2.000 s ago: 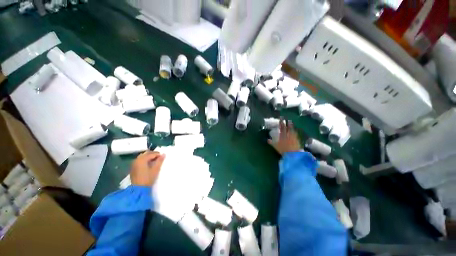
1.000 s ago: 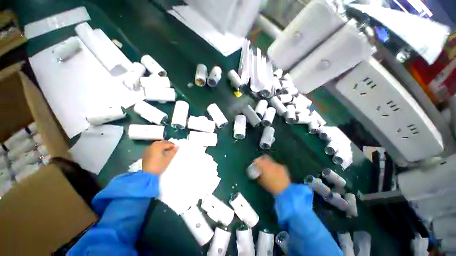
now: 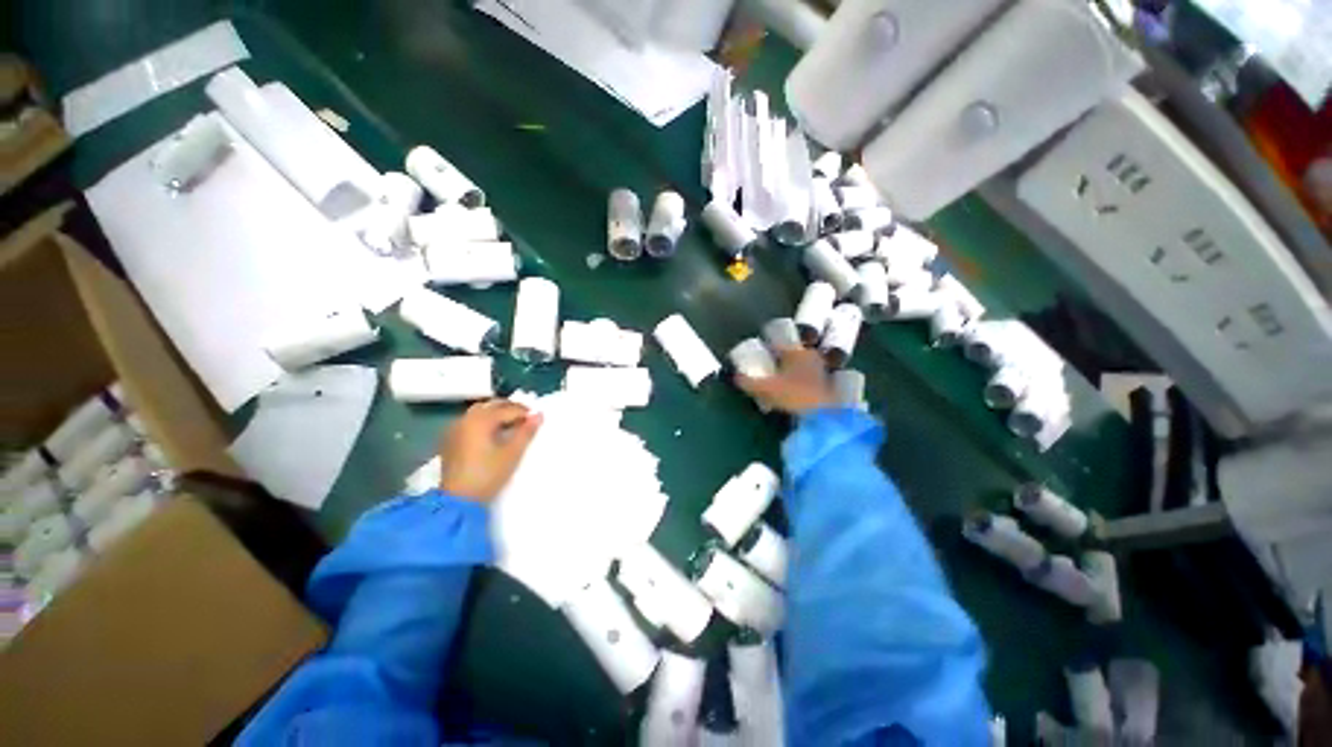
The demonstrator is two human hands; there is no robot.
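My left hand (image 3: 491, 450) rests at the left edge of a pile of flat white foam sleeves (image 3: 574, 489), fingertips together on the sleeves; whether it grips one is unclear. My right hand (image 3: 793, 380) reaches forward among white cylindrical lamp housings, its fingers at a housing (image 3: 754, 359) and another just behind it. Its fingertips are partly blurred, so its grip cannot be told. More housings lie between my forearms, such as one (image 3: 741, 504) just right of the sleeve pile.
An open carton (image 3: 161, 606) with white tubes stands at left. White sheets (image 3: 190, 277) lie beside it with tubes on top. A white socket panel (image 3: 1169, 256) overhangs the right side. Many loose housings lie on the green bench (image 3: 482, 73). Upright white sleeves stand at the back.
My right hand has moved forward from the middle of the bench to the housings behind. A housing now lies right of the sleeve pile. My left hand stays at the pile.
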